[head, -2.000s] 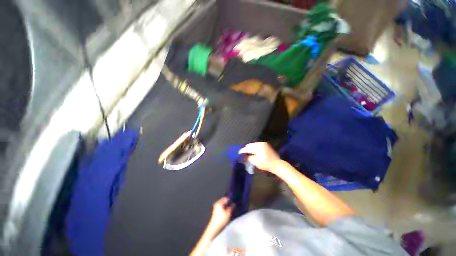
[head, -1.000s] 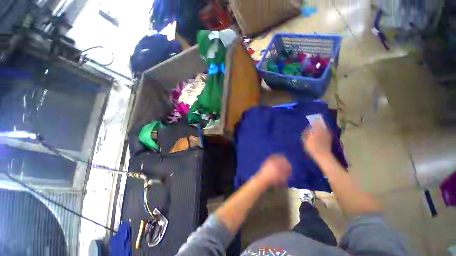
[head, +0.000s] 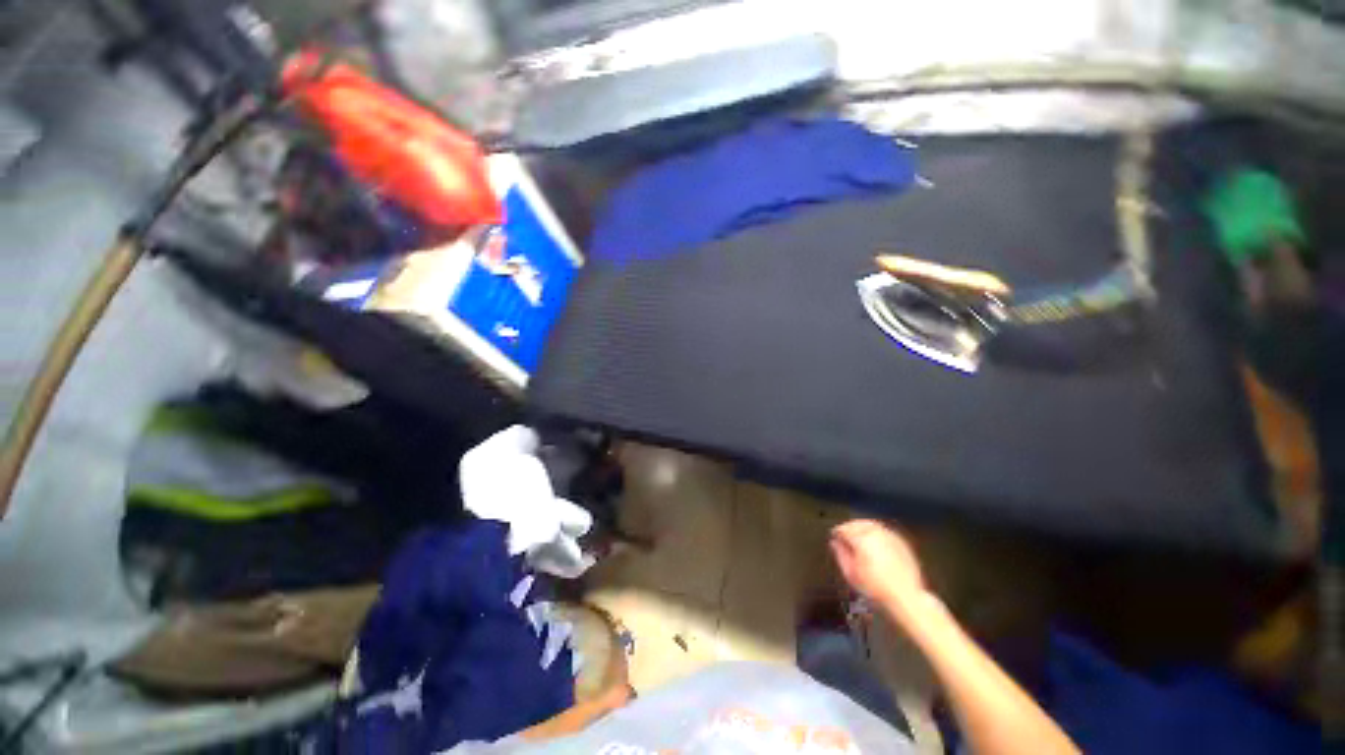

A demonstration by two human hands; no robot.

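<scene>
The steam iron (head: pixel 929 317) lies on the black table cover (head: pixel 708 354), its pale-rimmed plate and tan handle showing. Navy garment pieces (head: pixel 752 185) lie along the table's far side. A navy heap with white patches (head: pixel 457 634) is at lower left, below table height. My right hand (head: pixel 878 564) is in front of the table's near edge, blurred, with fingers curled and no cloth visible in it. My left forearm shows at the bottom beside the navy heap; the hand is blurred and partly hidden, so its hold cannot be told.
A blue-and-white box (head: pixel 509 295) and red bag (head: pixel 391 140) stand at the table's left end. White cloth (head: pixel 524 494) hangs above the navy heap. A grey padded board (head: pixel 679 92) lies behind the table. Green cloth (head: pixel 1254 214) is at right. Navy cloth (head: pixel 1165 701) shows at lower right.
The view has swung left from the crate and basket to the table and the left-hand heap. Both hands have left the navy pile at the right; the iron stays on the table.
</scene>
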